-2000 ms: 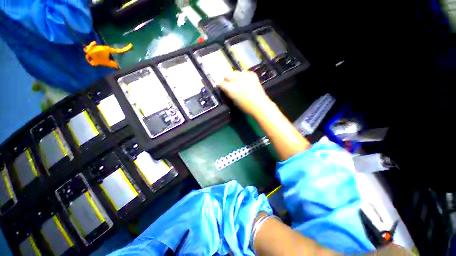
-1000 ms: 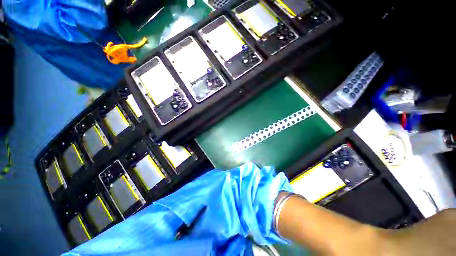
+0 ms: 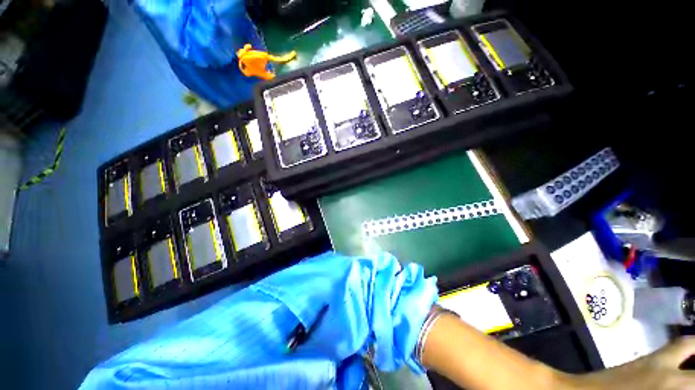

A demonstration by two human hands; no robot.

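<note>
My left hand (image 3: pixel 674 364) is at the lower right edge, cut off and blurred; its forearm crosses the bottom, and what the fingers hold cannot be told. My right hand is out of the picture. A foam tray (image 3: pixel 396 152) at the top centre holds several half-assembled phones with white-silver batteries (image 3: pixel 293 122) and dark rear camera modules (image 3: pixel 312 143). Below it the dotted liner strip (image 3: pixel 434 218) lies flat on the green mat. Another foam tray (image 3: pixel 579 352) at the lower right holds a phone (image 3: pixel 495 305), partly hidden by my left sleeve and forearm.
More loaded trays (image 3: pixel 171 221) stand at left. At right are a dotted film sheet stack (image 3: pixel 583 183), blue parts bin (image 3: pixel 607 234) and white paper (image 3: pixel 579 266) bearing a round piece with small rings (image 3: pixel 604 300). A person's blue sleeve (image 3: pixel 194 27) and orange tool (image 3: pixel 255 62) are at upper left.
My right hand, over the top tray two seconds ago, has left the picture. My left forearm reaches right, its hand now partly showing at the edge. The view has shifted, showing more floor at left.
</note>
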